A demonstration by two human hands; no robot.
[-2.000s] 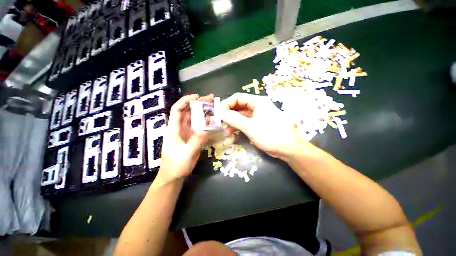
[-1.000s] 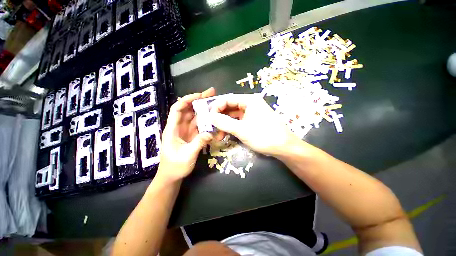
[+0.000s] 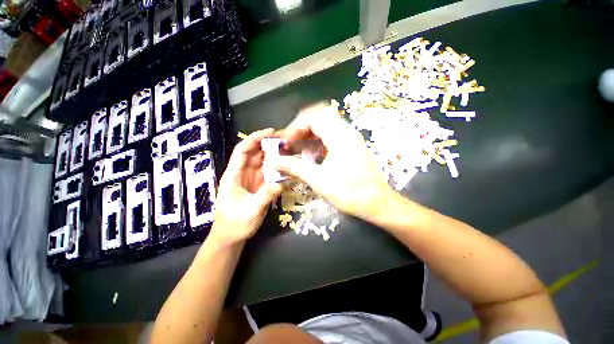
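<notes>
My left hand (image 3: 244, 191) holds a white frame part (image 3: 273, 160) upright between fingers and thumb, in front of me. My right hand (image 3: 340, 164) is at the part's right side, its thumb near the part's edge and its index finger curled and slightly blurred. Whether the right fingers grip anything cannot be made out. Small loose tabs (image 3: 316, 218), white and yellow-tan, lie on the bench just below the hands. A large heap of adhesive strips (image 3: 411, 101) lies behind and right of my right hand.
At the left a black parts tray (image 3: 151, 238) holds rows of white frames. A tray stack (image 3: 232, 47) is behind it. A grey-white sheet (image 3: 27, 235) hangs at the far left. A metal post (image 3: 373, 23) and rail (image 3: 303, 66) run behind the dark green bench (image 3: 538, 121).
My right hand's index finger has lifted and curled away from the part. My left hand still holds the part in nearly the same place. The view has shifted slightly.
</notes>
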